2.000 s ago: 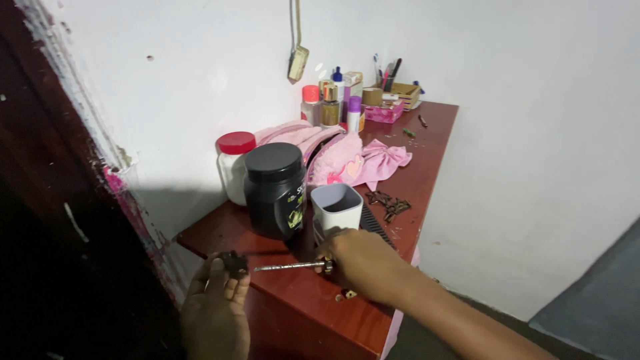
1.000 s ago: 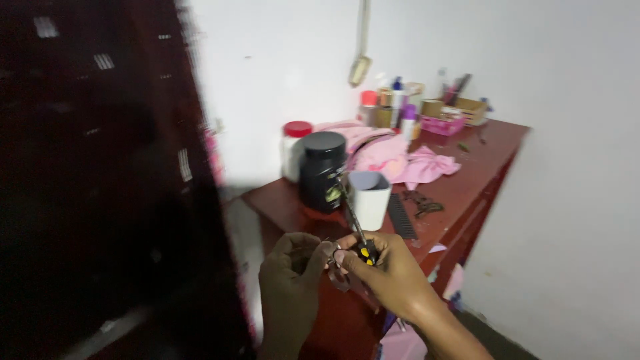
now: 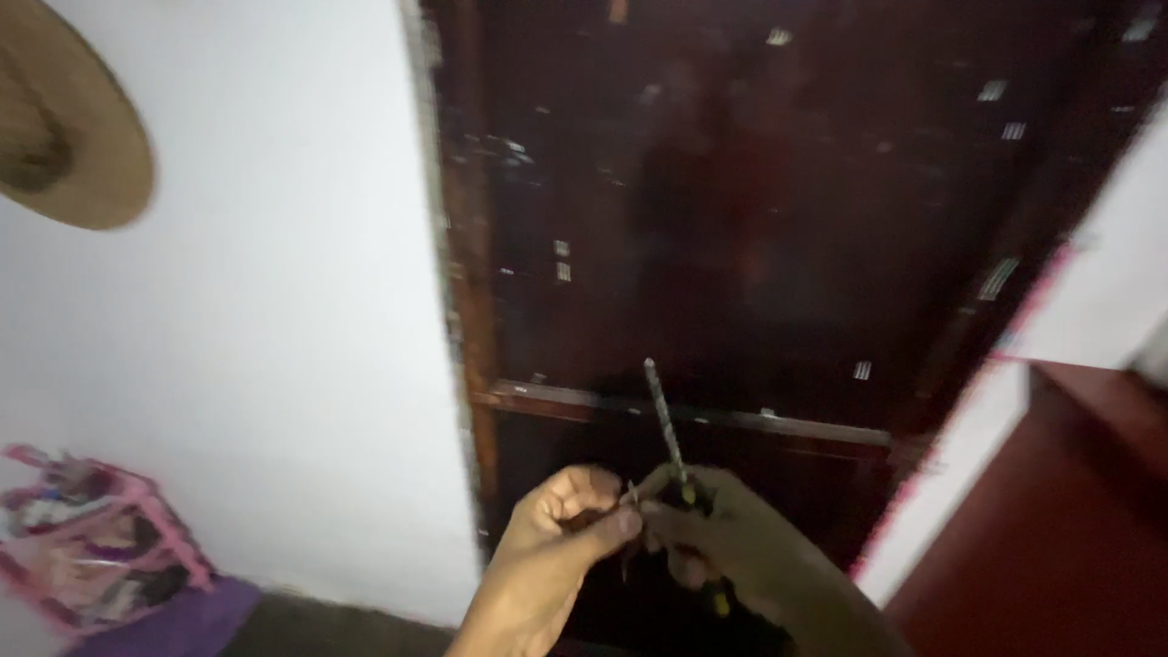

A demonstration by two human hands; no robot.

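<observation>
My left hand [image 3: 557, 538] and my right hand [image 3: 730, 538] meet low in the middle of the view, in front of a dark wooden door. Between their fingertips is a small thin dark item, too blurred to name. From my right hand a screwdriver-like tool, with a thin metal shaft [image 3: 666, 422] and a dark and yellow handle, points upward. Its handle lies mostly hidden in my palm.
The dark door [image 3: 730, 228] bears small pale marks. On the left wall hangs a brown brimmed hat [image 3: 100, 119]. A pink-edged container [image 3: 100, 547] with mixed items stands at the lower left, by a purple cloth [image 3: 173, 625]. A red-brown tabletop [image 3: 1049, 529] shows at right.
The view has swung left from the table to the door. My hands, apart two seconds ago, are now together, and the tool's shaft has turned from sideways to upward.
</observation>
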